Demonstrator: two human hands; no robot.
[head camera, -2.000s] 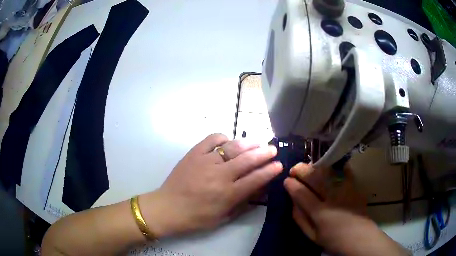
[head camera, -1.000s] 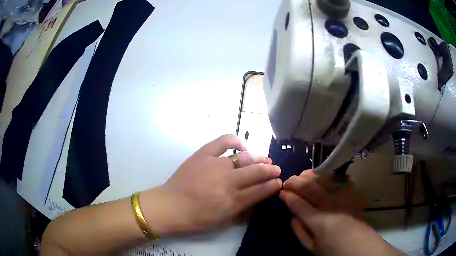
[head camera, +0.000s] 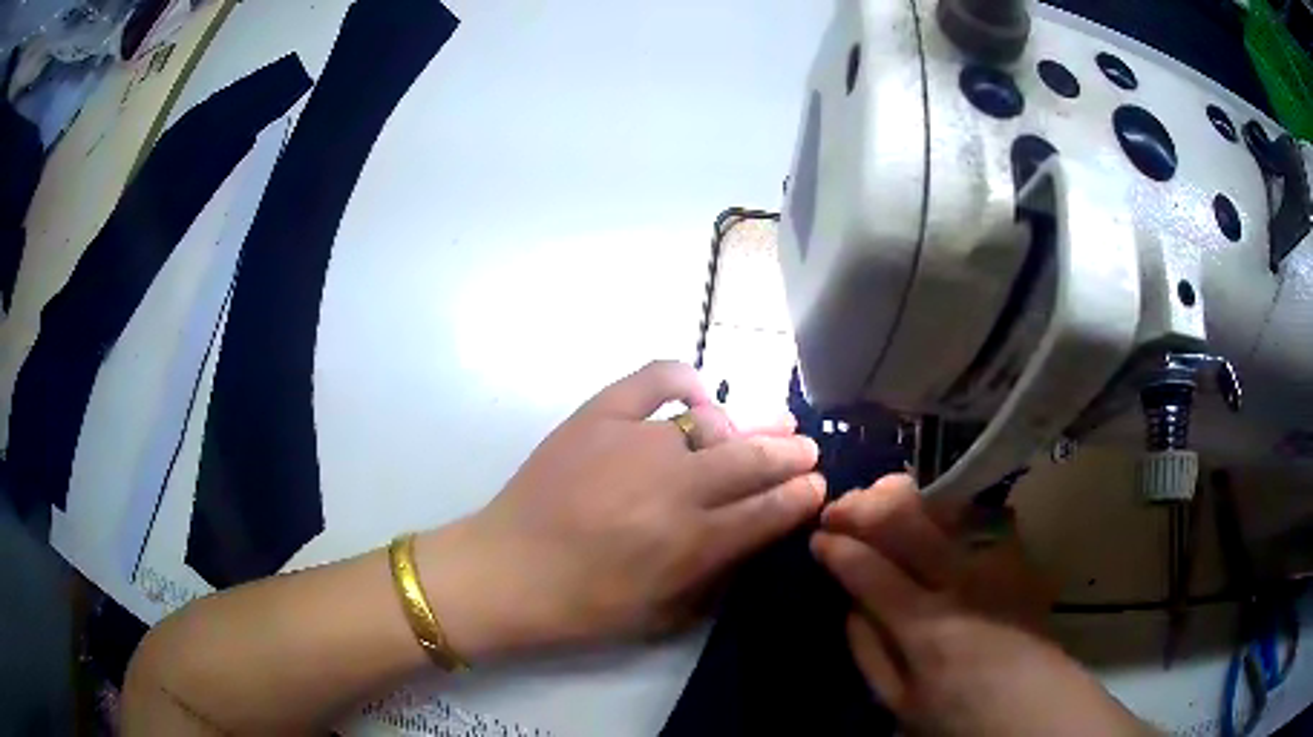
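Note:
A dark fabric piece runs from the table's front edge up under the head of the white sewing machine. My left hand, with a ring and a gold bracelet, lies on the fabric's left side, fingertips pressed beside the presser foot area. My right hand pinches the fabric's right side just in front of the foot, its fingertips nearly touching the left ones. The needle is hidden by the machine head and the dark cloth. The needle plate shows brightly lit behind my left hand.
Two dark curved pieces, one wide and one narrower, lie at the left by a tan board. Blue-handled scissors and a slim dark tool lie at the right. Something green is at the top right corner.
The dark fabric has moved further under the foot, and more of it spreads left below my hands. Both hands stay close together at the foot. The view has shifted slightly.

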